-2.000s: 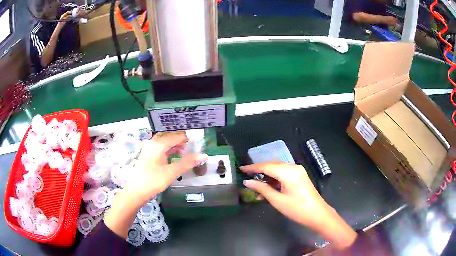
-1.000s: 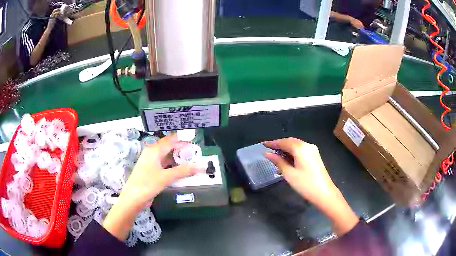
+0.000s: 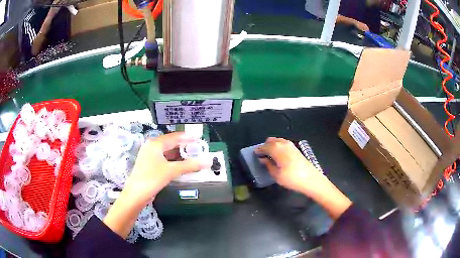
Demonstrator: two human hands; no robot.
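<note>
My left hand (image 3: 159, 164) holds a translucent white gear (image 3: 194, 149) between thumb and fingers, at the press fixture (image 3: 202, 175), just under the pale ram tip (image 3: 193, 131). The gear hides the fixture's centre post; a black knob (image 3: 216, 165) shows at its right. My right hand (image 3: 282, 160) is over the grey-blue press switch (image 3: 257, 173), fingers curled at its top. Whether the right fingers hold a small part is hidden. The press's green head (image 3: 237, 94) with its label stands above the fixture.
A red basket (image 3: 74, 132) of gears is at left, beside a loose pile of gears (image 3: 110, 158). A silver-black banded cylinder (image 3: 308, 153) lies partly behind my right hand. An open cardboard box (image 3: 383, 166) is at right. The green belt (image 3: 282, 70) runs behind; other people's arms show beyond.
My left hand stays at the fixture, with the gear now clearly seen under the ram. My right hand has moved from beside the fixture to the switch. The view has shifted slightly.
</note>
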